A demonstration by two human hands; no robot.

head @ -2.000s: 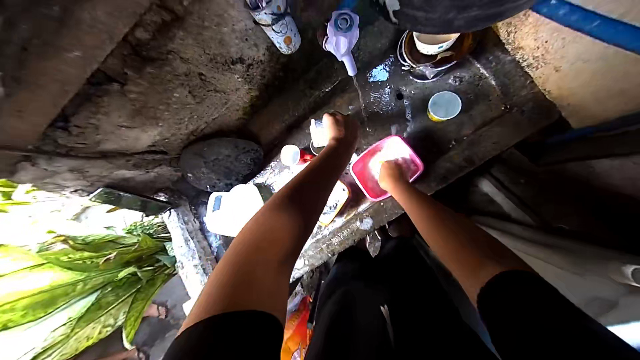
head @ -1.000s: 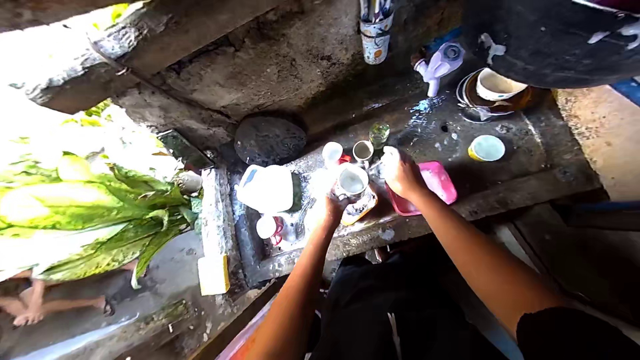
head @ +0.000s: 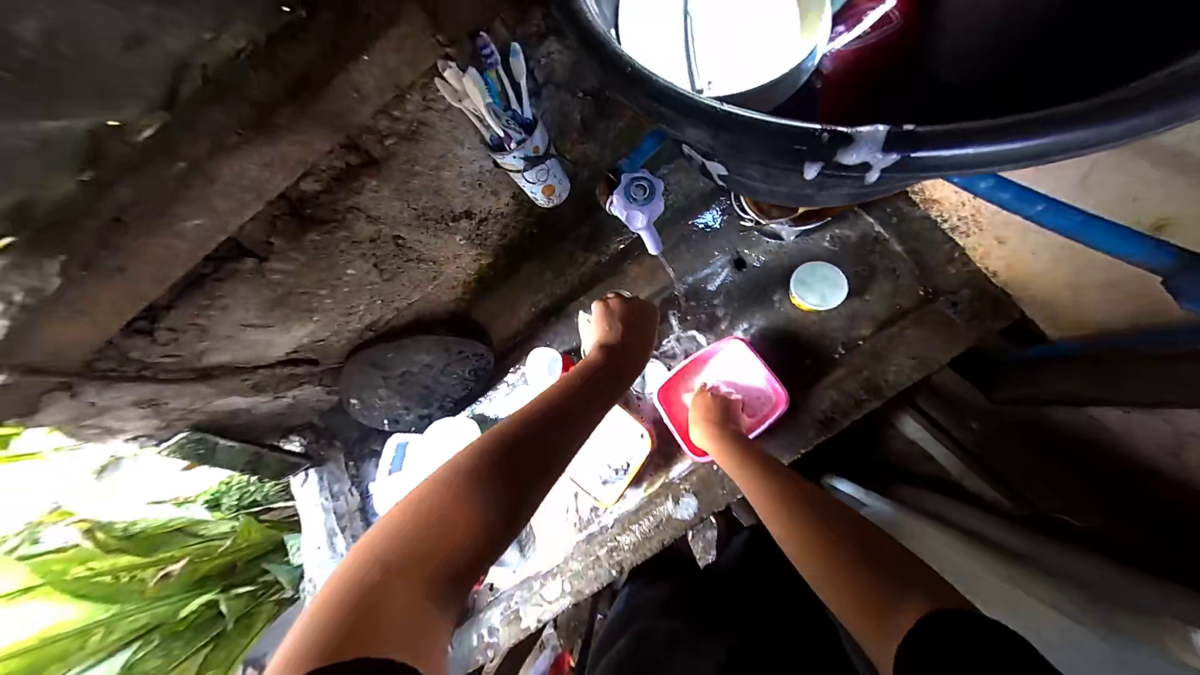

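My right hand [head: 716, 418] reaches into a pink plastic container [head: 764, 412], its fingers partly hidden in the whitish contents. My left hand [head: 619, 323] is curled near a small pale vessel that it mostly covers; whether it grips it is unclear. Water runs from a lilac tap [head: 639, 208] onto the slab just right of my left hand. Below my left wrist lies a shallow tray with a yellow-orange rim [head: 647, 450]. A white cup [head: 544, 367] stands left of my left hand, beside something red.
A large black basin [head: 806, 150] overhangs the top right. A lidded tub [head: 818, 286] sits on the concrete slab [head: 872, 347]. Toothbrushes stand in a patterned cup [head: 534, 169] by the wall. A dark round stone [head: 417, 382] and white containers [head: 422, 459] are at left, a blue pipe [head: 1059, 216] at right.
Since one second ago, my right hand has gone into the pink container, and my left hand has moved from the white cup it was at toward the tap. The view has shifted.
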